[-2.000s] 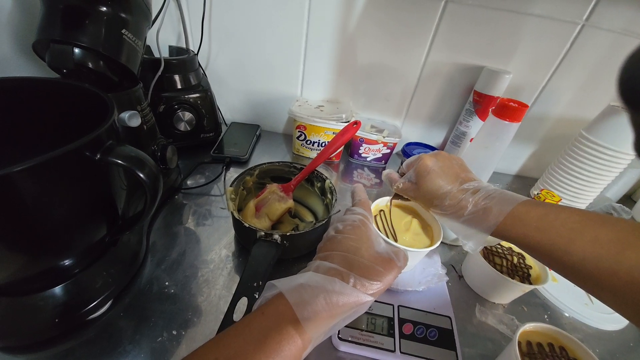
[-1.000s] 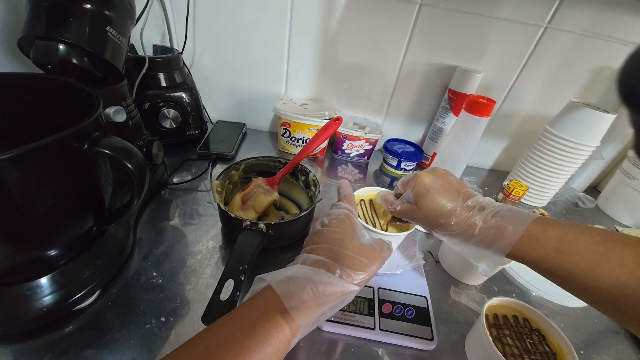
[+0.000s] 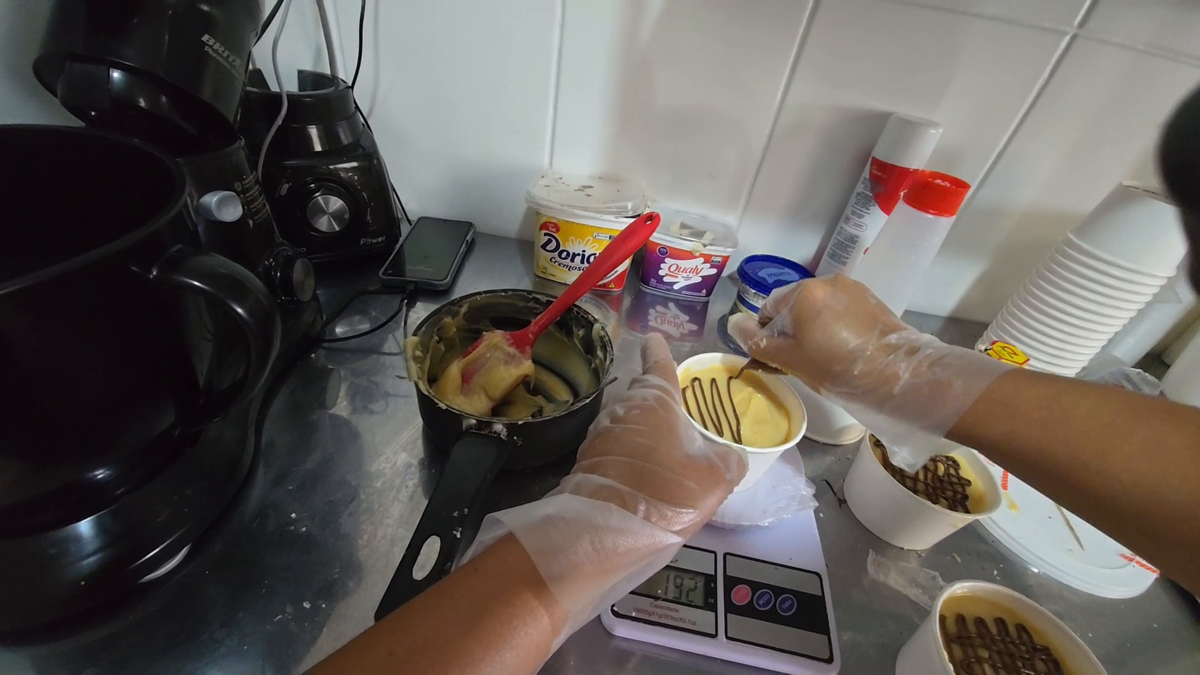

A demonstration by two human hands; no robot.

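My left hand (image 3: 656, 441), in a clear plastic glove, rests against the near left side of a white paper cup (image 3: 745, 412) of yellow cream, its index finger extended. The cup stands over a digital kitchen scale (image 3: 731, 595), with crumpled clear plastic beneath it. Also gloved, my right hand (image 3: 816, 328) is above the cup's back right rim, its fingers closed on a small thing mostly hidden by them. Thin brown zigzag lines cover the left part of the cream. To the left, a black saucepan (image 3: 516, 431) holds pale cream and a red spatula (image 3: 586, 281).
Two more cups, one farther (image 3: 923, 487) and one nearer (image 3: 1003, 637), have brown lattice tops. A white lid (image 3: 1078, 544) and stacked paper cups (image 3: 1087, 281) are at right. Margarine tubs (image 3: 581, 234) and bottles (image 3: 877, 197) line the wall. A phone (image 3: 428, 251) and black appliances (image 3: 319, 178) stand left.
Brown lines on the cream in the cup have increased since the earliest frame. My right hand stays over the cup, my left hand beside it. The view has shifted.
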